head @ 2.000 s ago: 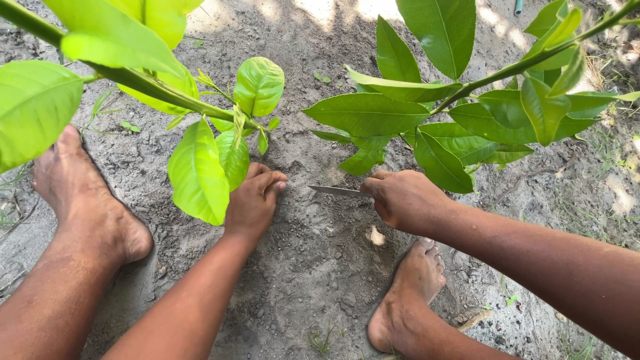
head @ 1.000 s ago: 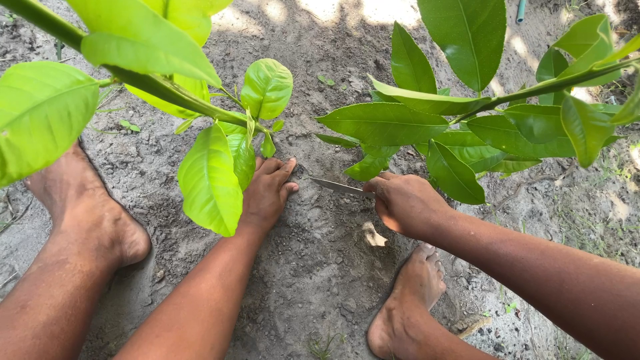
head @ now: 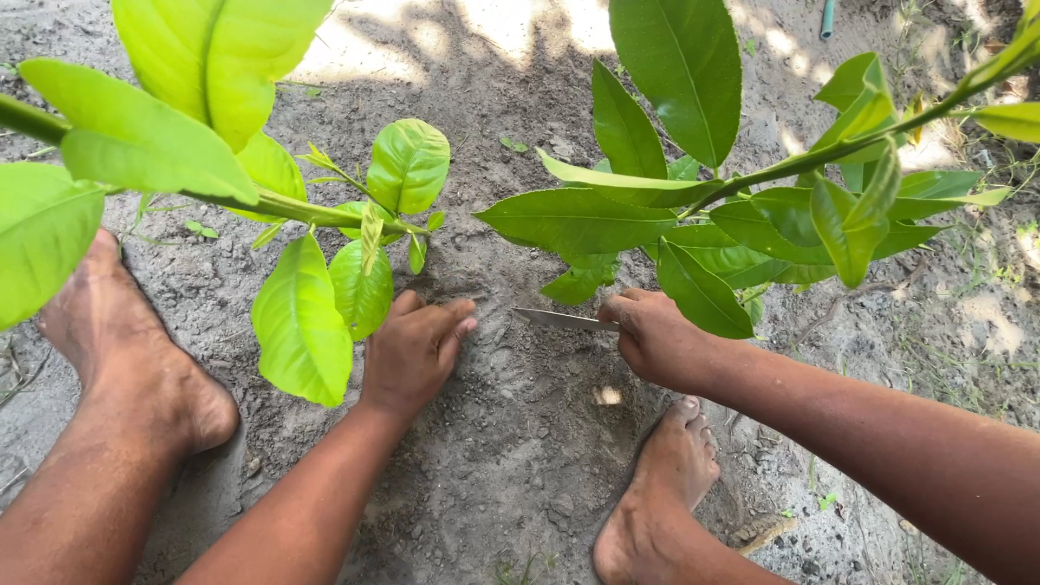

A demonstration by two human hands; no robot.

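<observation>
My right hand (head: 656, 337) grips a knife at its handle end, which the fist hides. The knife's metal blade (head: 565, 319) points left, low over the grey sandy soil (head: 487, 455). My left hand (head: 416, 345) rests at the soil to the left of the blade tip, apart from it, with its fingers bent; whether it pinches anything small is not visible. A leafy green branch (head: 317, 213) reaches in from the left above my left hand. Another leafy branch (head: 780, 166) hangs from the upper right, its leaves partly covering the area by my right hand.
My bare feet stand on the soil, one at the left (head: 138, 366) and one at the lower middle right (head: 662, 487). Small weeds grow at the right side. A short green tube-like piece (head: 827, 19) lies at the top right. A dry brown leaf (head: 764, 532) lies beyond the right foot.
The pale dry leaf-like piece seen below my right hand in the earlier frames no longer shows there; a small bright patch does. The knife remains in my right hand.
</observation>
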